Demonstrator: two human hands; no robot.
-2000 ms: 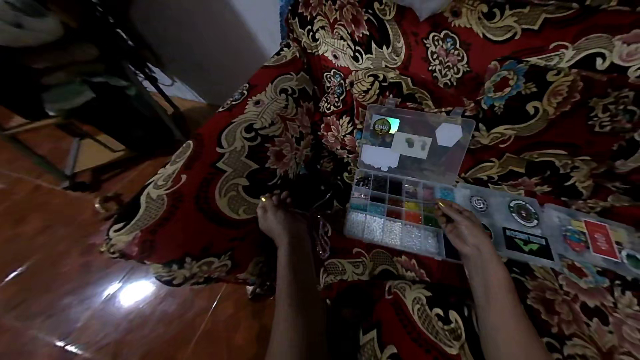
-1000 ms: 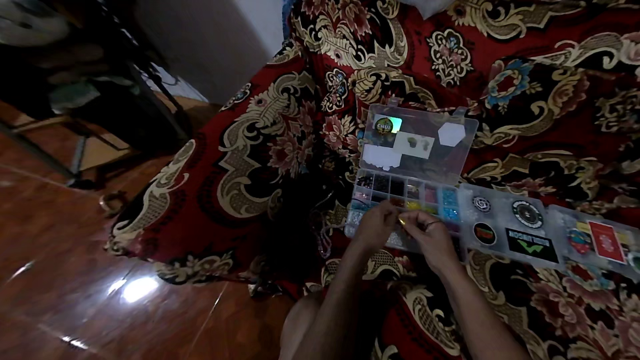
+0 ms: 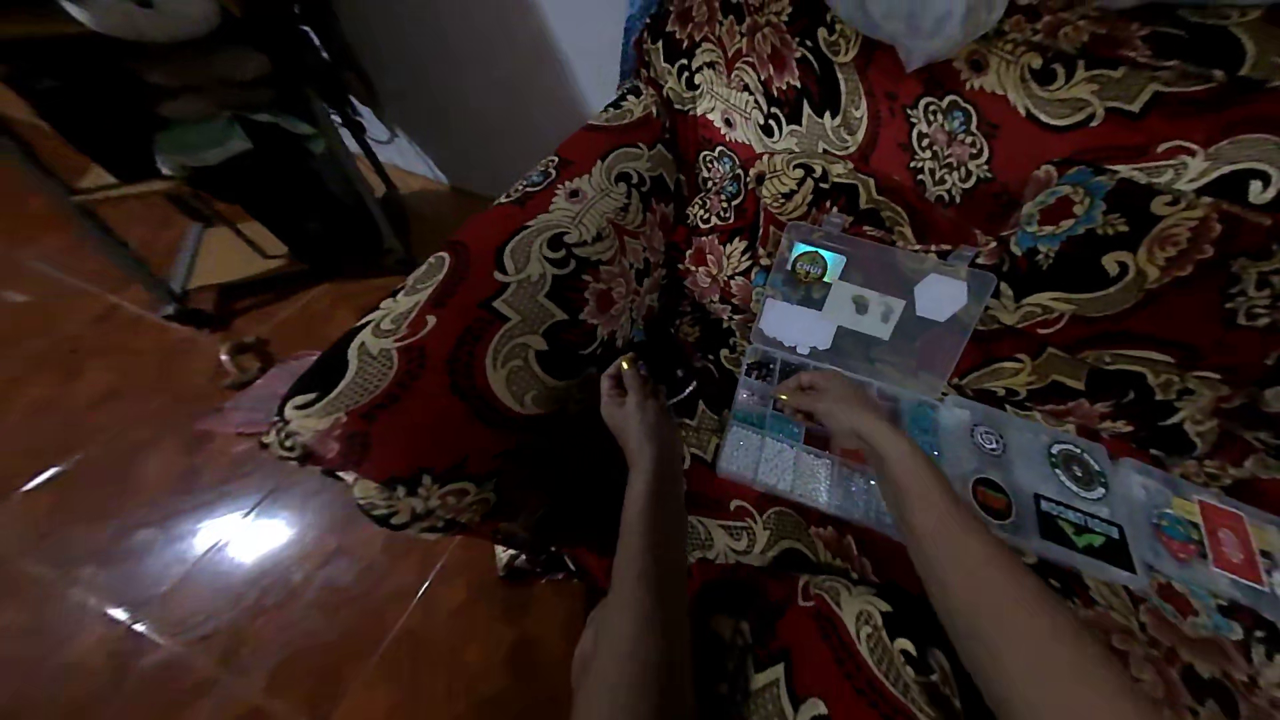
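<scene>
My left hand [image 3: 634, 410] is above the red patterned cloth, left of the bead box, its fingers pinched together; a short pale beaded strand [image 3: 683, 392] shows just right of it. Whether the fingers grip the strand's end is too dark to tell. Over the upper left compartments of the open clear plastic bead box [image 3: 727, 462] is my right hand [image 3: 825, 402], fingertips down at the dark and pink beads. Clear beads [image 3: 778, 468] fill the front compartments, with turquoise beads [image 3: 782, 427] behind them. The raised lid [image 3: 880, 300] carries stickers and paper pieces.
Two closed plastic cases, one with round stickers [image 3: 1040, 490] and one with a red card [image 3: 1232, 541], lie to the right. A whitish bag [image 3: 920, 25] is at the top. At left are a metal-framed stand [image 3: 90, 190], the tiled floor [image 3: 300, 620] and a roll-like ring [image 3: 245, 360].
A second ago both hands were together over the box's front. Since then my left hand has moved left over the cloth, and my right hand has moved to the upper left compartments.
</scene>
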